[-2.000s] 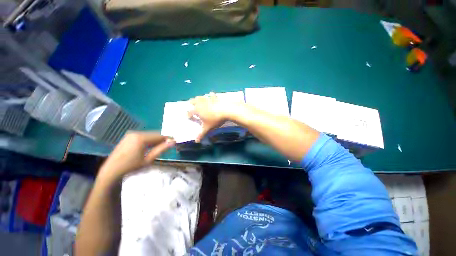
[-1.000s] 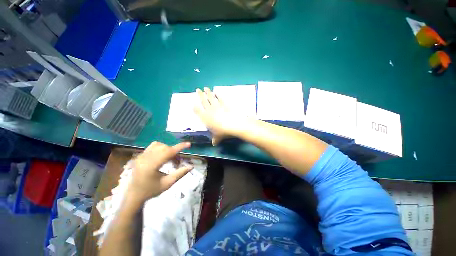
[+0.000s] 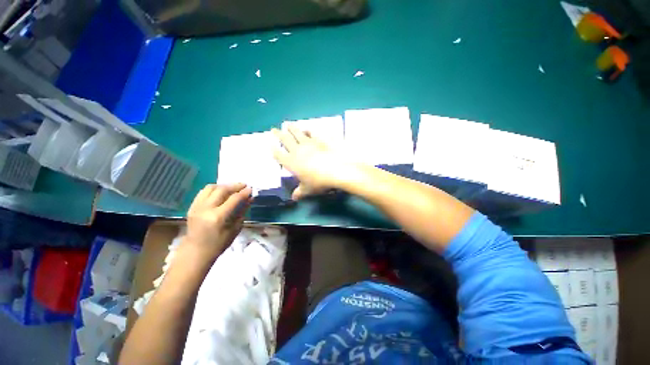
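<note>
Five white-lidded retail boxes (image 3: 379, 137) with dark blue sides stand in a slightly curved row near the table's front edge, lids shut. My right hand (image 3: 308, 162) lies palm down with fingers spread over the second box from the left, fingertips near its seam with the leftmost box (image 3: 248, 160). My left hand (image 3: 217, 214) is at the leftmost box's near left corner, thumb and fingers close together. Whether it grips the box edge cannot be told. My right hand hides part of the second box.
Open boxes with round white items (image 3: 122, 161) stand at the left by a blue panel (image 3: 147, 82). A carton of white strips (image 3: 239, 299) is below the table edge. A brown bundle (image 3: 264, 14) lies at the back, orange-yellow objects (image 3: 597, 27) far right. Packed white boxes (image 3: 581, 285) are below right.
My left hand has moved up to the leftmost box's near corner, and its thumb and fingers have come together. My right hand stays over the boxes. The view has shifted slightly.
</note>
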